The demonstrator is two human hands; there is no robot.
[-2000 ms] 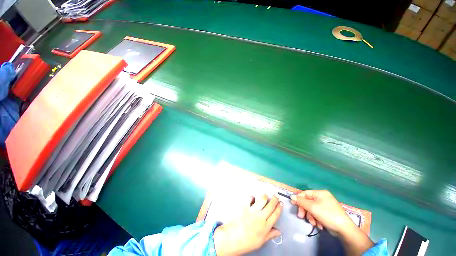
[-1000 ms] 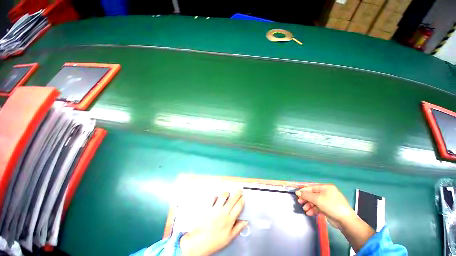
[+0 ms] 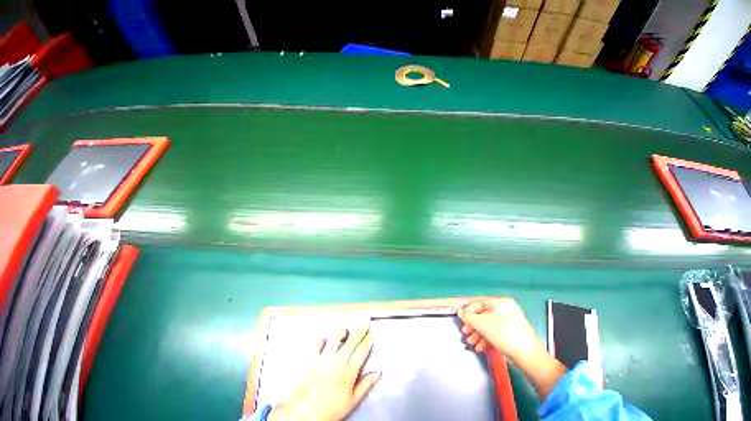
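A grey panel [image 3: 428, 370], turned white by glare on its left, lies on an orange foam tray [image 3: 284, 313] in front of me. A narrow black adhesive strip [image 3: 412, 316] lies along the panel's far edge. My left hand [image 3: 329, 374] rests flat on the panel with fingers spread, its fingertips near the strip's left end. My right hand [image 3: 494, 329] pinches the strip's right end near the far right corner. A release liner with a black block [image 3: 572, 335] lies right of the tray.
A tall stack of foam trays and separator sheets [image 3: 62, 304] stands at left. Panels on orange trays lie on the green conveyor belt [image 3: 362, 164] at left and right. Bagged black strips [image 3: 715, 345] lie at far right. A tan tape roll [image 3: 414, 76] lies beyond.
The view has swung right, so the stack and tape roll sit further left. The strip now runs straight along the panel's far edge. A panel on the belt has come into view at right.
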